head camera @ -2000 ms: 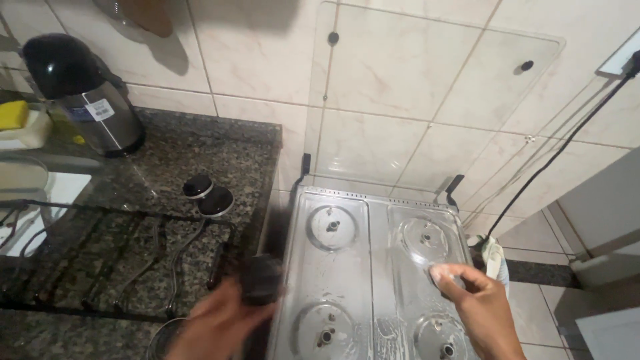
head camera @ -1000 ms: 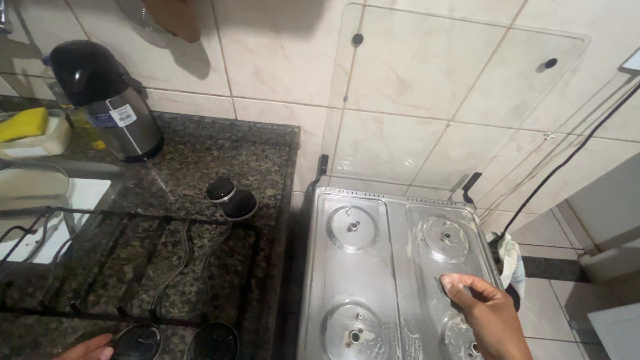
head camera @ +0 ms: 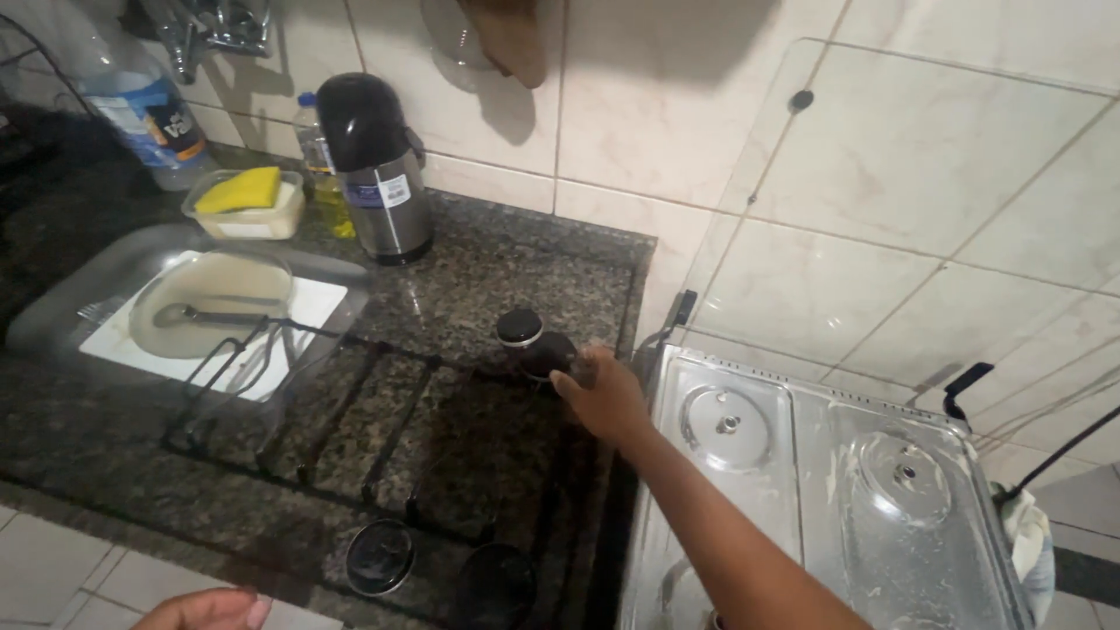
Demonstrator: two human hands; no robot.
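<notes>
My right hand (head camera: 604, 394) reaches across the counter, its thumb and fingers at the edge of a black round burner cap (head camera: 549, 354); whether it grips the cap is unclear. A second burner cap (head camera: 520, 327) touches it just behind. My left hand (head camera: 210, 608) shows at the bottom edge with nothing visible in it. Near it lie two larger black burner caps, one (head camera: 380, 556) with a pale rim and a darker one (head camera: 496, 584). The black wire pan grate (head camera: 376, 437) lies on the granite counter. The metal stovetop (head camera: 814, 490) has whitish smears around its burner wells.
A glass stove lid (head camera: 884, 192) stands raised against the tiles. Behind the grate are a thermos (head camera: 376, 175), a tub (head camera: 249, 210) with a yellow sponge (head camera: 238, 191), plastic bottles and a sink (head camera: 52, 302) with a plate (head camera: 210, 302). A narrow gap separates counter and stove.
My right hand has left the stovetop and moved left to the small burner caps on the counter. The view has swung left.
</notes>
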